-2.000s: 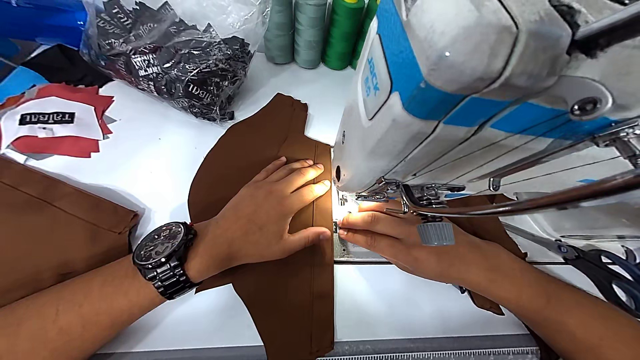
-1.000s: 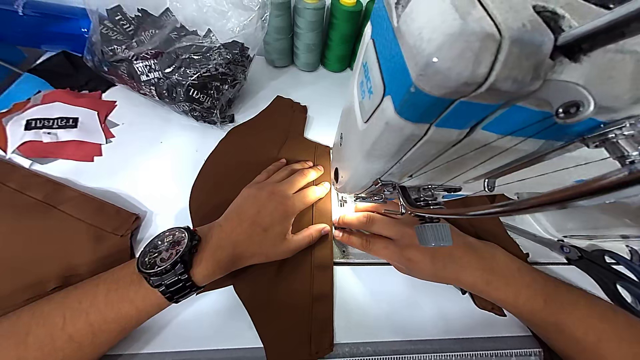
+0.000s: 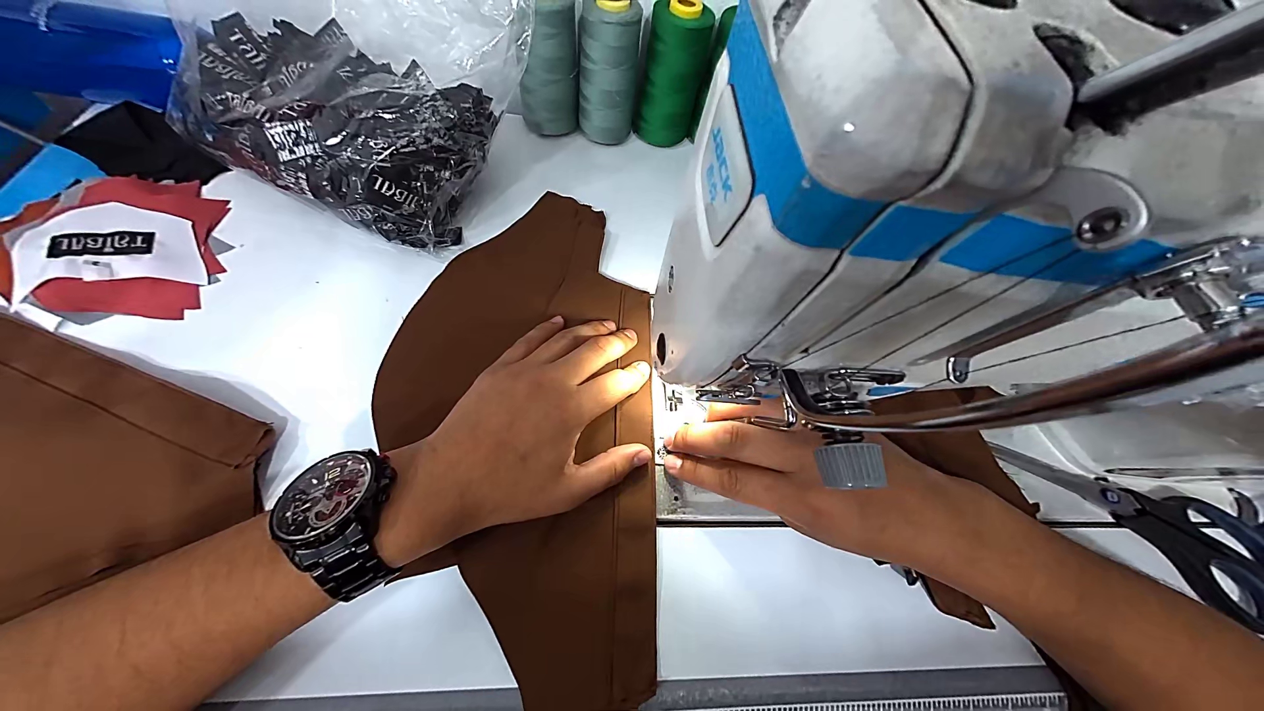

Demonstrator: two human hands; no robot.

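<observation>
A brown fabric piece [image 3: 494, 286] with a stitched line lies along the left side of the Jack sewing machine [image 3: 849, 128], its straight edge at the lit presser foot [image 3: 681, 395]. My left hand [image 3: 533, 425], a black wristwatch on its wrist, lies flat on this fabric with the fingers apart, pressing it down. Beyond the edge, my right hand [image 3: 790, 459] reaches in under the machine head from the right, fingertips beside the presser foot. Metal parts and a grey knob cover some of it, so whether it grips anything is hidden. More brown fabric [image 3: 968, 444] shows beneath the right forearm.
Another brown fabric piece [image 3: 109, 464] lies at the left. Behind it are red and white fabric pieces [image 3: 128, 257] and a clear bag of black labels [image 3: 336, 128]. Thread cones [image 3: 607, 74] stand at the back. Dark-handled scissors [image 3: 1155, 504] lie at the right, a ruler [image 3: 869, 703] along the front edge.
</observation>
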